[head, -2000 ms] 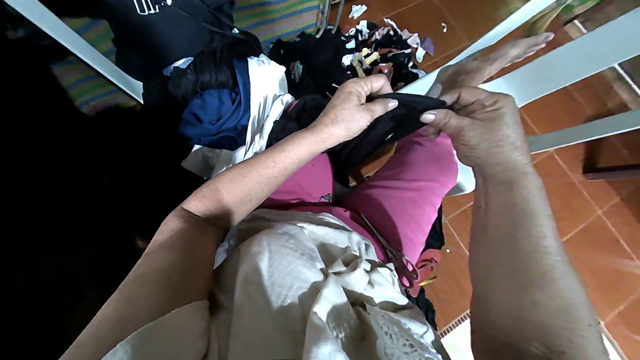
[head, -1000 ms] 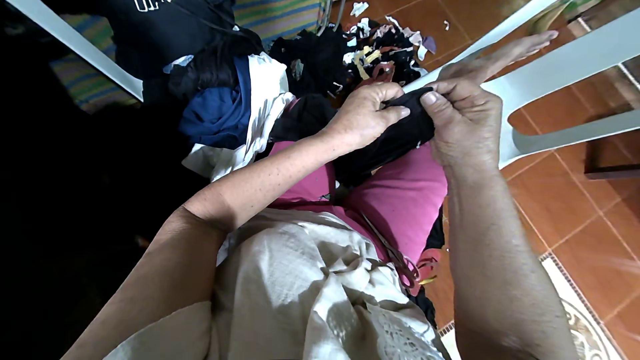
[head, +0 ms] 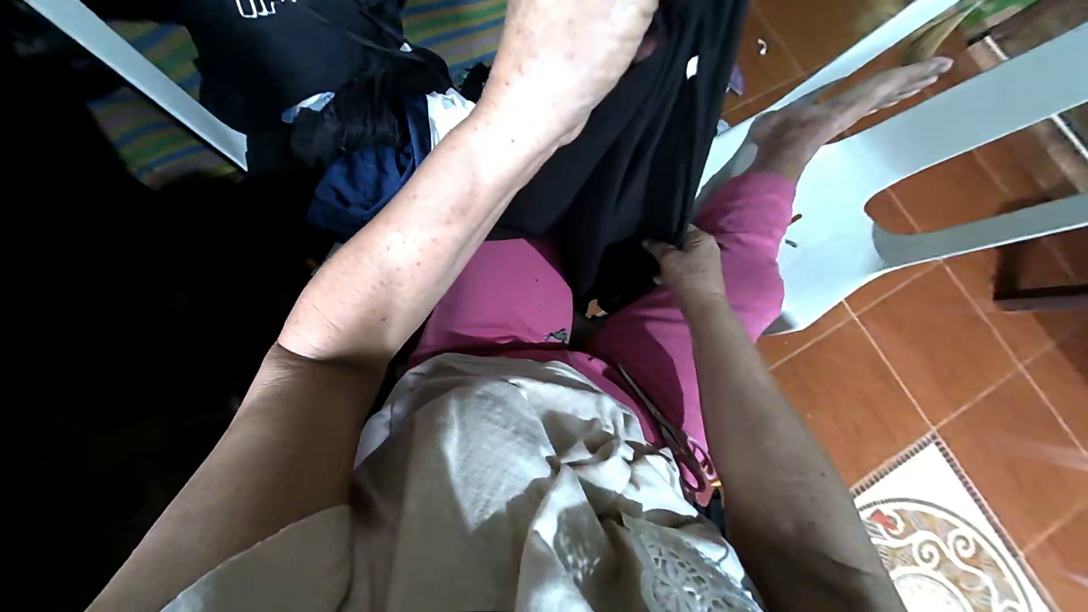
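Note:
A black cloth (head: 620,161) hangs stretched between my two hands above my pink-clad legs. My left hand (head: 586,42), raised at the top edge and partly cut off by the frame, grips its upper part; the fingertips are hidden. Lower down, near the knee, my right hand (head: 693,259) pinches the cloth's edge between thumb and fingers. A small white patch (head: 692,65) shows on the black fabric. Scissors (head: 671,433) with reddish handles lie on my lap beside the right forearm, next to the cream blouse.
A white plastic chair (head: 837,204) stands at the right, with a bare foot resting over it. Dark, blue and white clothes (head: 365,178) are heaped at the left. Beyond lies a striped cloth (head: 455,34). Tiled floor (head: 943,340) extends on the right.
The black cloth was bunched between both hands held close together; now it is spread out long. My left hand has moved up and my right hand down toward my lap.

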